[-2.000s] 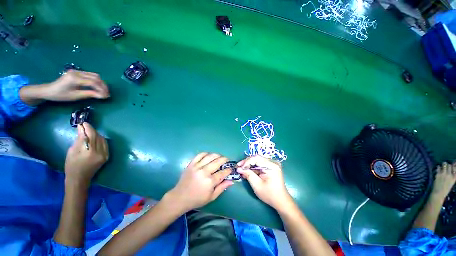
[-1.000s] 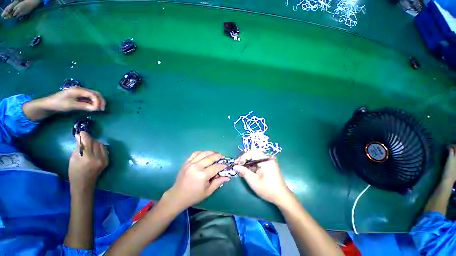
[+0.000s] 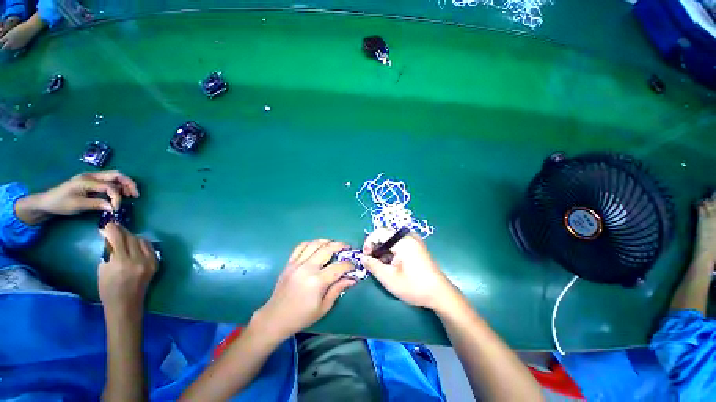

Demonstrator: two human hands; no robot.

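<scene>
A small dark housing (image 3: pixel 353 264) with pale, silvery detail is held just above the green bench, near its front edge. My left hand (image 3: pixel 302 286) grips it from the left with bare fingers. My right hand (image 3: pixel 408 271) holds a slim dark tool (image 3: pixel 390 244) like a pen, its fingertips at the housing's right side. The tool's tip is hidden by the fingers. A tangled heap of thin white strands (image 3: pixel 389 202) lies just beyond my right hand. Fingers cover part of the housing.
Black desk fan (image 3: pixel 600 220) at right, its white cable (image 3: pixel 557 314) running to the bench (image 3: pixel 471 157) edge. A neighbour's hands (image 3: pixel 126 263) work at left. Dark housings (image 3: pixel 188 138) lie beyond them; another dark unit (image 3: pixel 376 49) is at far centre. Blue crate (image 3: pixel 679 39) far right. A person's arm (image 3: pixel 695 267) at right.
The view has shifted. My hands stay at the housing, while the dark tool has tilted up more steeply in my right hand. The neighbour's two hands at left have come together.
</scene>
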